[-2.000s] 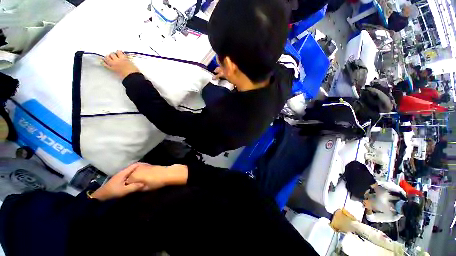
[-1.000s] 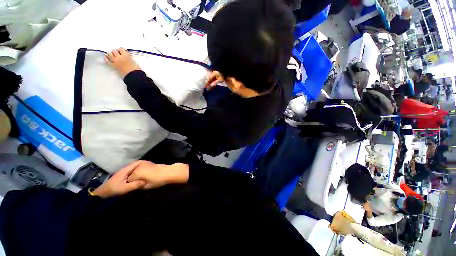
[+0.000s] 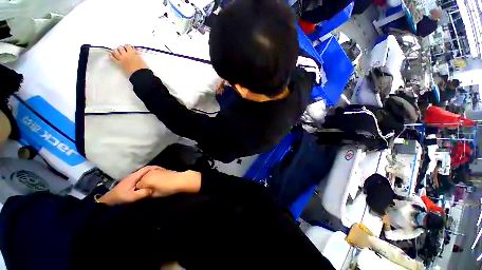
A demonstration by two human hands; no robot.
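My left hand (image 3: 122, 191), with a gold-coloured band at the wrist, and my right hand (image 3: 168, 181) are clasped together at the lower left. They hold no cloth. The light panel (image 3: 119, 134) with dark trim lies on the white table just beyond my hands, and I do not touch it. Another person in black sleeves leans over it with one hand (image 3: 127, 58) flat on its upper edge. That person's other hand, partly hidden by the head, is at the panel's right end by a small navy piece (image 3: 227, 100).
The sewing machine (image 3: 47, 132) with its blue JACK label lies left of the panel. A control panel (image 3: 94, 182) is beside my left hand. Blue crates (image 3: 335, 68) with garments stand right of the person. More machines and workers fill the right side.
The other person's head has shifted slightly left and now covers more of the panel's right end. The panel appears slightly higher in view. My hands remain clasped.
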